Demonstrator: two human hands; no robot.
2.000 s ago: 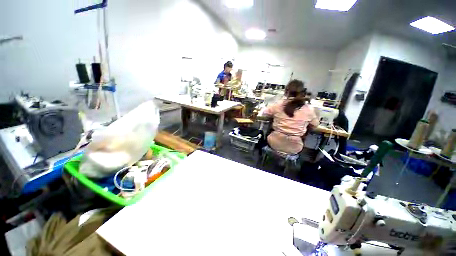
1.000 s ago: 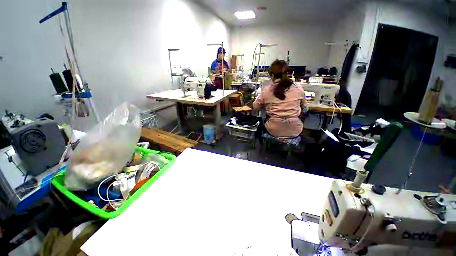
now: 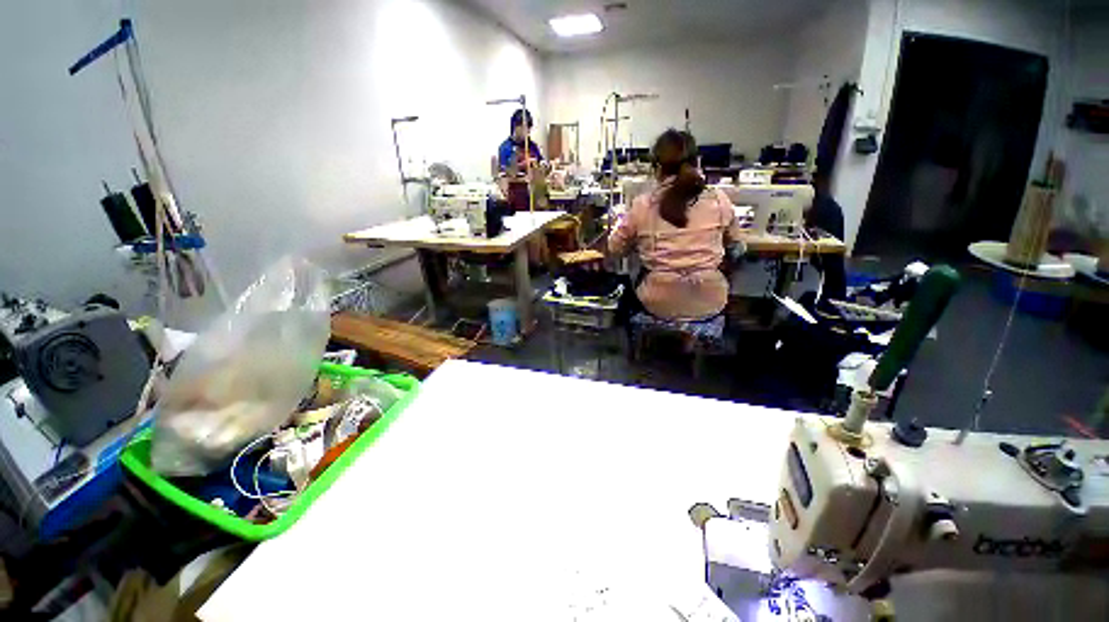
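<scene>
Neither of my hands is in the picture. The white "brother" sewing machine (image 3: 924,510) stands at the lower right, with its needle area (image 3: 791,598) lit and cut off by the bottom edge. The white table (image 3: 523,474) lies in front of me. Faint white labels or papers (image 3: 693,601) lie at its bottom edge, left of the needle area, and are hard to make out. A dark green thing (image 3: 915,328) stands up above the machine head, perhaps a thread cone.
A green basket (image 3: 262,530) at the table's left holds a clear plastic bag (image 3: 243,377) with cream contents, cords and oddments. A grey machine (image 3: 79,371) stands at the far left. A person in pink (image 3: 684,249) sits ahead; another person (image 3: 519,152) is farther back.
The view has tilted down and steadied, so the lamps and far room sit differently in the picture. The basket, bag and machine keep their places on or by the table. No hand has appeared.
</scene>
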